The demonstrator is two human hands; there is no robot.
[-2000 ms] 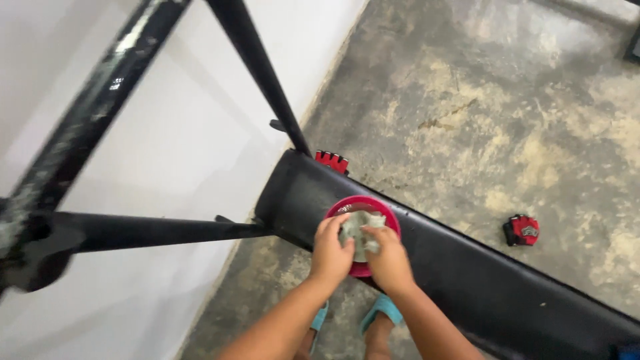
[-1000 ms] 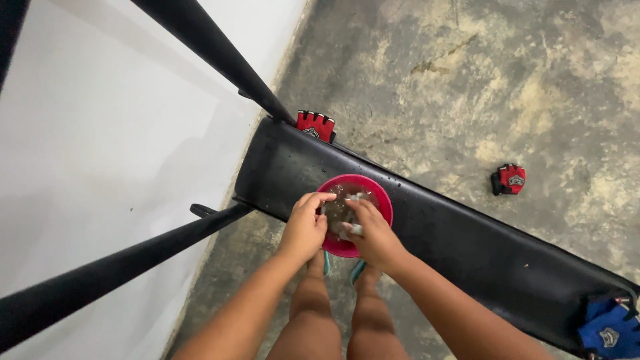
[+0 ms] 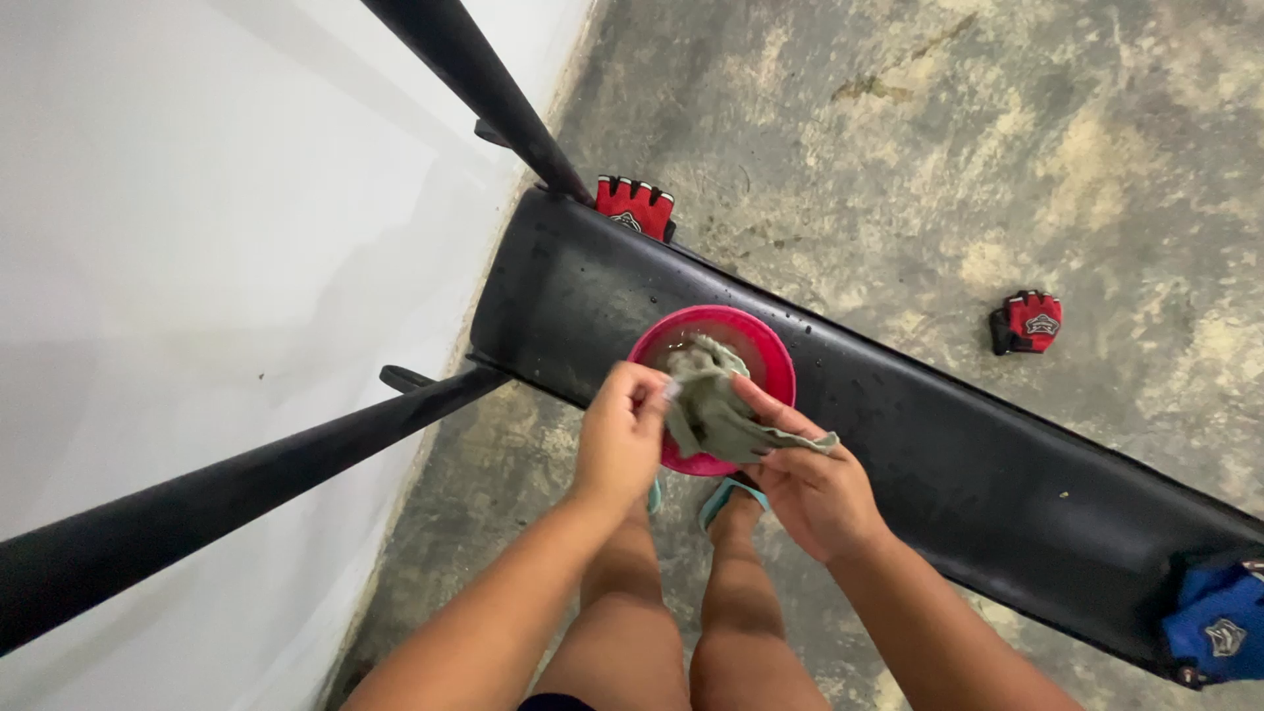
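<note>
A wet grey-green cloth (image 3: 726, 420) hangs partly spread between my hands, over a pink plastic bowl (image 3: 787, 360) of murky water. My left hand (image 3: 624, 430) has its fingers closed on the cloth's left edge at the bowl's near-left rim. With fingers and thumb my right hand (image 3: 812, 474) grips the cloth's right end, just past the near-right rim. Part of the cloth still lies in the water. Beneath the bowl is a black padded bench (image 3: 918, 425) with water drops on it.
Black metal bars (image 3: 474, 89) meet the bench's left end beside a white wall (image 3: 197, 247). One red fingerless glove (image 3: 637, 205) lies at the bench's far edge, another (image 3: 1032, 321) on the concrete floor (image 3: 889, 178). Blue gloves (image 3: 1220, 617) rest on the bench at lower right.
A second ago both hands were down in the bowl; now the cloth is lifted partly out and stretched between them. My right hand has come nearer to me, past the rim.
</note>
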